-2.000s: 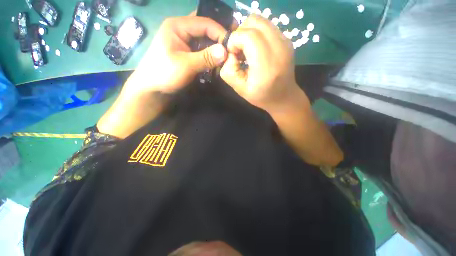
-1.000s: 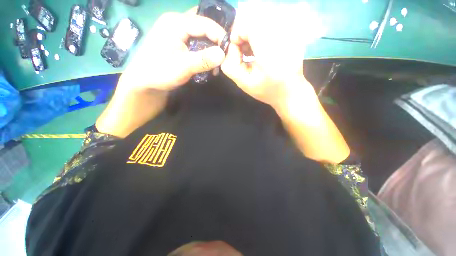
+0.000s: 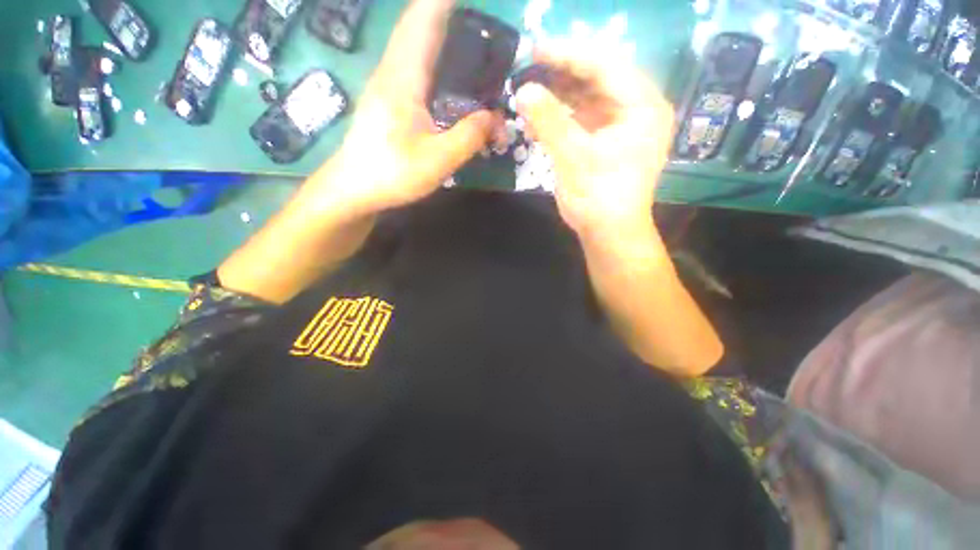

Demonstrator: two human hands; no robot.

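Observation:
My left hand (image 3: 403,134) is shut on a black phone body (image 3: 473,59), held upright at the bench's front edge, its lower end showing small shiny parts. My right hand (image 3: 607,134) is just to the right of the phone body. Its thumb and fingers are pinched around a small dark part (image 3: 529,77), blurred and partly covered by the fingertips. Small white pieces (image 3: 539,172) lie behind and between my hands.
Half-assembled handsets (image 3: 200,67) lie on the green bench (image 3: 150,156) at the left with scattered white dots. More open handsets (image 3: 718,97) stand in a row at the right, near clear plastic. A person's grey sleeve (image 3: 913,231) and arm are at the right edge.
The row of handsets at the right has come into view. My right hand has moved slightly away from the phone body, with a dark part at its fingertips. The neighbour's sleeve has moved back.

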